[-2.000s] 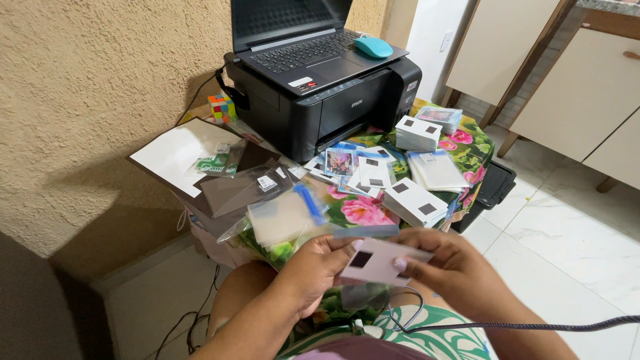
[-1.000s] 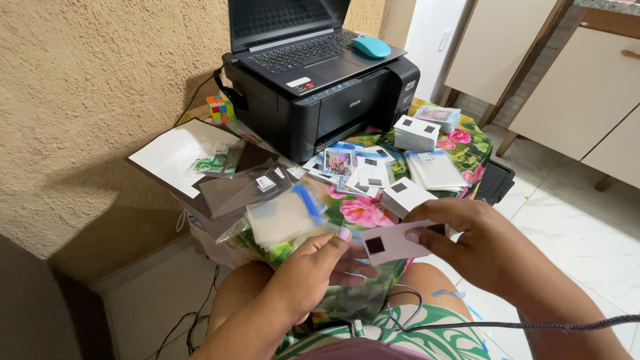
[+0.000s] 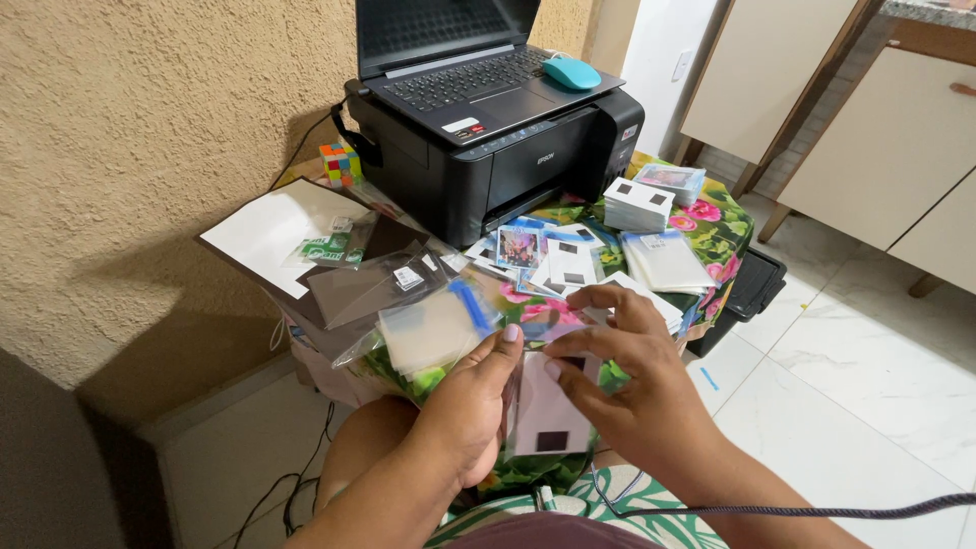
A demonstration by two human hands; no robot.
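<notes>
A white card with dark squares [image 3: 553, 404] sits inside a clear plastic sleeve, upright above my lap. My left hand [image 3: 473, 412] pinches the sleeve's left edge between thumb and fingers. My right hand [image 3: 633, 374] is at the upper right of the card, thumb and fingertips on it near the sleeve's top. Beyond them lie a pack of clear sleeves [image 3: 431, 332] with a blue strip, loose cards [image 3: 572, 263] and a printed picture card [image 3: 518, 248]. A tall stack of white cards [image 3: 639, 206] and another pack of sleeves [image 3: 671, 263] are at the right.
A black Epson printer [image 3: 534, 164] bears an open laptop [image 3: 488, 84] and a turquoise mouse [image 3: 572, 73]. A puzzle cube [image 3: 340, 165], dark sheets [image 3: 396, 244] and a green-printed packet [image 3: 333, 248] lie left. A black bin [image 3: 751, 293] stands right; a braided cable [image 3: 801, 509] crosses my right forearm.
The card was held sideways by my right hand and apart from my left; now it is upright in the clear sleeve, between both hands.
</notes>
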